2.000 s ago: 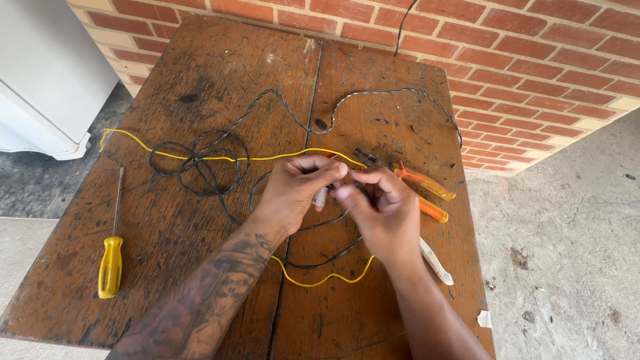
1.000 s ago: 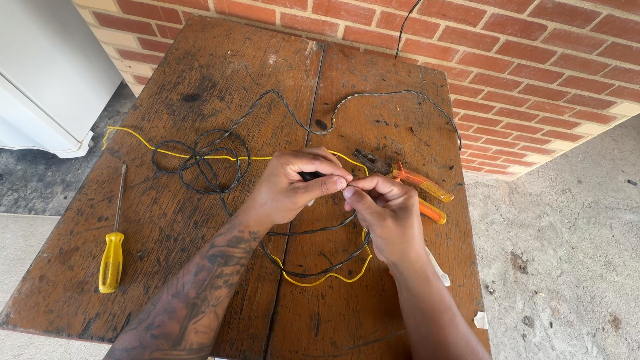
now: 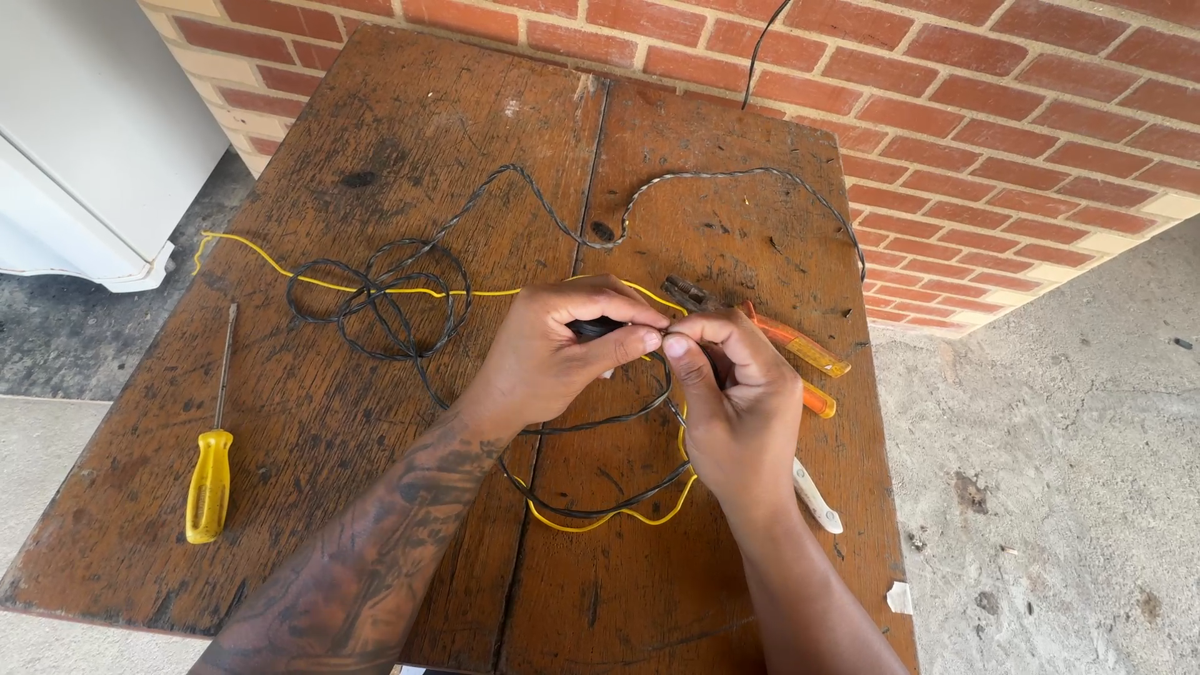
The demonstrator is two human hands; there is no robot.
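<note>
My left hand (image 3: 562, 352) holds a small black part (image 3: 596, 327), mostly hidden by the fingers, whose kind I cannot tell. My right hand (image 3: 741, 389) pinches a thin dark wire end against it, and the fingertips of both hands meet. A twisted black cable (image 3: 600, 427) loops below the hands and runs left into a loose coil and up across the wooden table. A yellow wire (image 3: 562, 528) passes behind and below the hands. Pliers with orange and yellow handles (image 3: 797, 347) lie just right of my right hand, partly covered by it.
A screwdriver with a yellow handle (image 3: 208, 487) lies at the left of the wooden table (image 3: 450, 122). A white handle (image 3: 817, 497) shows beside my right wrist. A brick wall (image 3: 984, 122) stands behind the table, and a white cabinet-like object (image 3: 84, 141) is at the far left.
The fingertips of both hands have shifted and stay together. The light-coloured piece seen between the hands two seconds ago is now mostly hidden. The yellow wire and black loops below the hands have moved slightly.
</note>
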